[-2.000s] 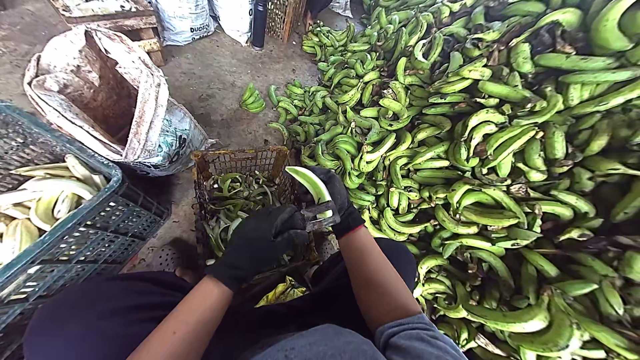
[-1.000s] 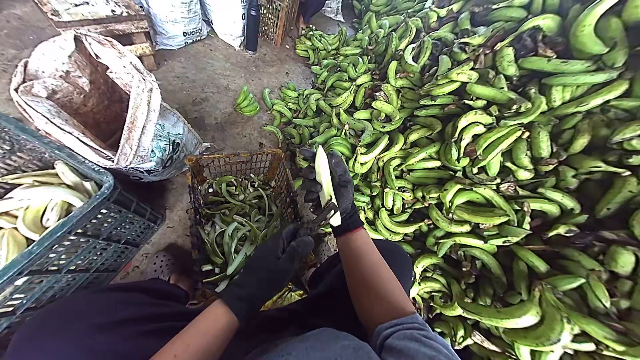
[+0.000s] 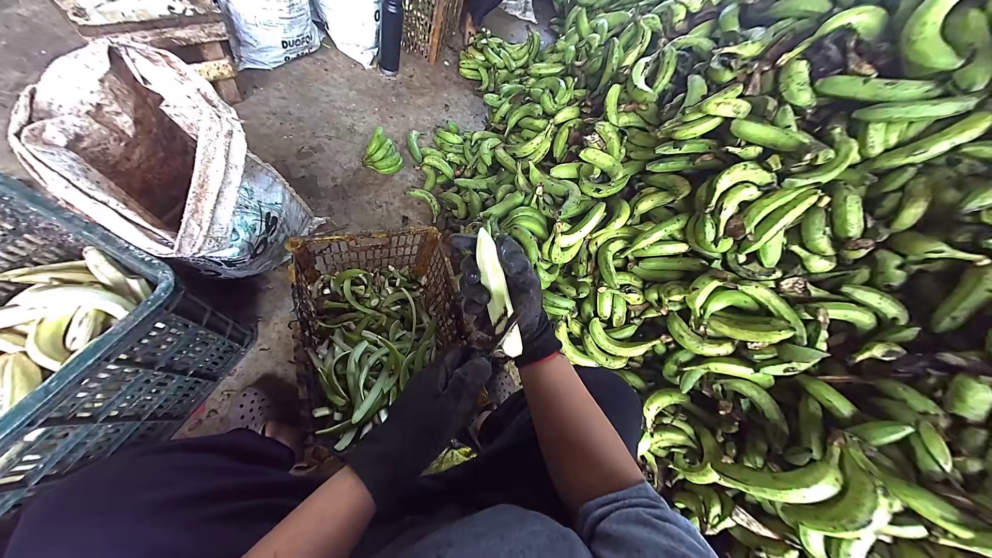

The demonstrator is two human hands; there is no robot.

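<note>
My right hand (image 3: 511, 291), in a black glove, holds a peeled pale plantain (image 3: 493, 283) upright across its palm and fingers. Just below and to the left is my left hand (image 3: 434, 411), also black-gloved, closed on a small peeling blade (image 3: 500, 327) whose dark end touches the lower part of the plantain. The glove hides the blade's handle. Beneath and left of the hands stands a brown plastic crate (image 3: 364, 242) with green peel strips (image 3: 380, 356) in it.
Unpeeled green plantains (image 3: 697, 232) are heaped on the right. A dark green crate (image 3: 167, 302) of peeled plantains (image 3: 66, 314) is at the left, with an open woven sack (image 3: 225, 194) behind it. A small green bunch (image 3: 382, 153) lies on the floor.
Two seconds ago the plantain in my right hand showed a strip of green peel; its visible side is now pale. It has turned more upright, and my left hand has moved slightly lower against it.
</note>
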